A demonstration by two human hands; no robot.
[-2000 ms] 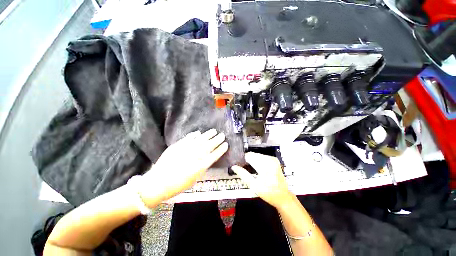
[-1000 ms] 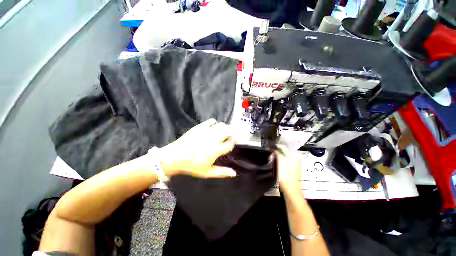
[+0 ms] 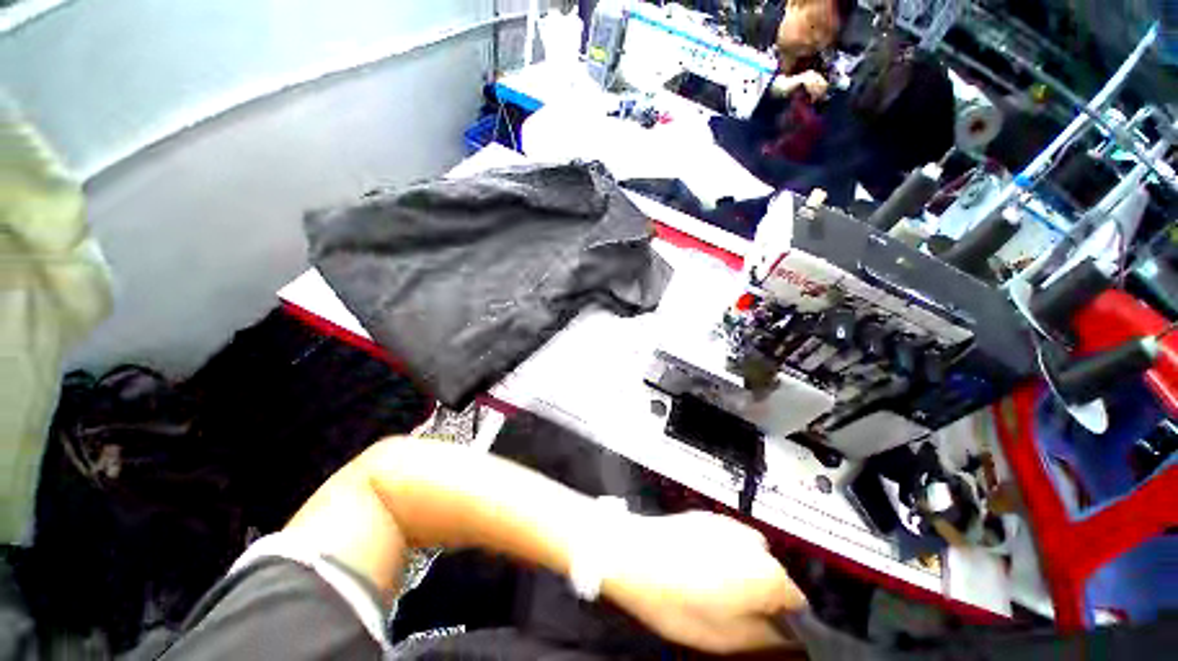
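Observation:
A charcoal-grey garment piece (image 3: 485, 265) lies crumpled on the left part of the white machine table, away from the needle area. The overlock machine (image 3: 878, 316) stands to its right, with no cloth visible under its foot. My left hand (image 3: 704, 581) is low in front of the table's edge, reaching across to the right. Its fingers are curled at a dark grey cloth (image 3: 840, 635), which is cut off by the bottom edge and appears pinched there. My right hand is not in view.
The white table has a red edge (image 3: 620, 458). Tape rolls and small tools (image 3: 924, 497) lie right of the machine, beside a red frame (image 3: 1040, 504). Black thread cones (image 3: 988, 243) stand behind. Another person (image 3: 840, 110) sits beyond. Dark cloth (image 3: 194, 478) is heaped at left.
The view has swung, showing more of the room. The cloth at the table's front is gone from there. My left hand has moved down and right; my right hand has left the picture.

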